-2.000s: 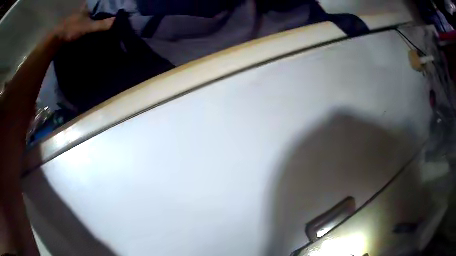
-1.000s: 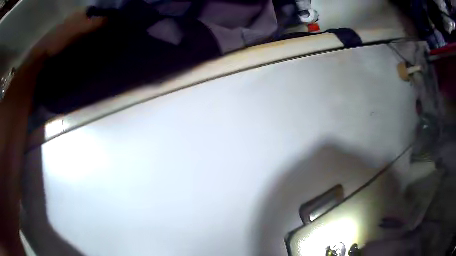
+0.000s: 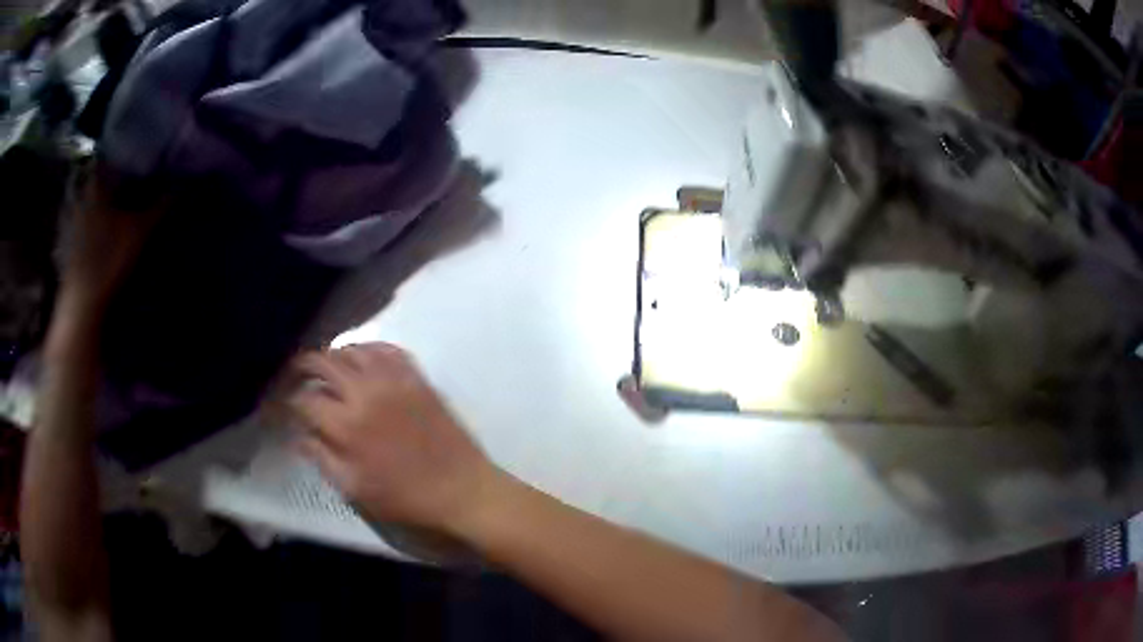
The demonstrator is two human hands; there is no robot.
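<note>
A large heap of dark cloth (image 3: 213,295) with paler grey-blue folds (image 3: 313,94) lies on the left of the white table. My left hand (image 3: 119,220) is at the heap's left side, gripping the cloth; its fingers are dark and partly lost against it. My right hand (image 3: 376,426) is at the heap's lower right edge, palm down with bent fingers. It is blurred, and whether it pinches cloth is unclear.
The sewing machine head (image 3: 802,188) stands at the right over its brightly lit yellowish bed (image 3: 689,364). Black thread snips (image 3: 909,364) lie on the bed. A printed scale (image 3: 827,539) runs along the white table's front edge.
The view has swung to the machine and table front. The cloth, earlier at the far table edge, is now heaped on the table at left. My right hand has come into view.
</note>
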